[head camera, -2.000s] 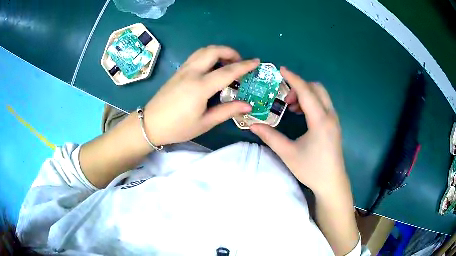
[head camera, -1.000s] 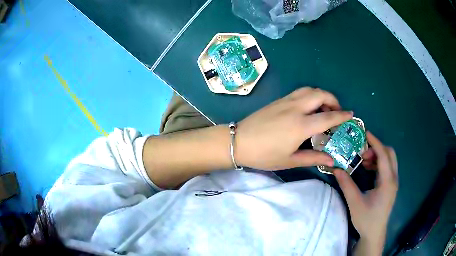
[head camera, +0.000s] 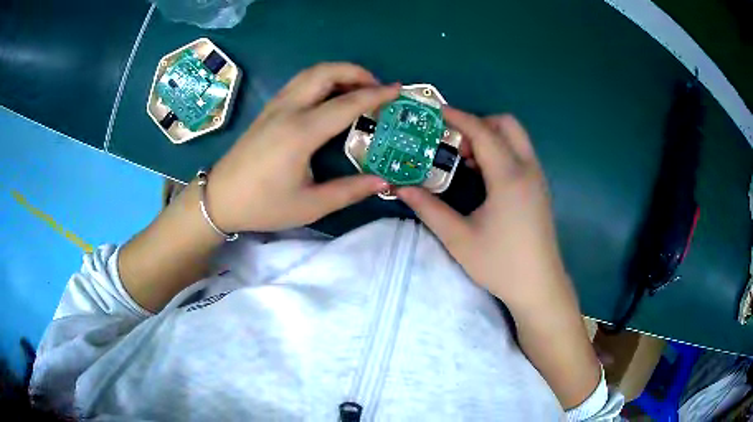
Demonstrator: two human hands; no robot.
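A cream hexagonal housing (head camera: 427, 93) with a green circuit board (head camera: 404, 142) in it is held between both hands above the dark green tabletop. Dark blocks sit at two opposite sides of the board. My left hand (head camera: 285, 157) grips the left side, with fingertips at the top edge and the thumb at the bottom edge. My right hand (head camera: 504, 206) grips the right side, with the thumb at the bottom edge and fingers at the upper right. The fingers cover parts of the rim.
A second hexagonal housing (head camera: 234, 92) with a board lies at the upper left. A crumpled clear bag (head camera: 202, 10) is at the top edge. A black electric screwdriver (head camera: 673, 198) lies at the right, its cord over the table edge. The green tabletop (head camera: 578, 99) has a white edge.
The view has swung back from its shift a second ago, so the bag and second housing sit further left. Both hands still hold the housing, and more of its rim and board shows.
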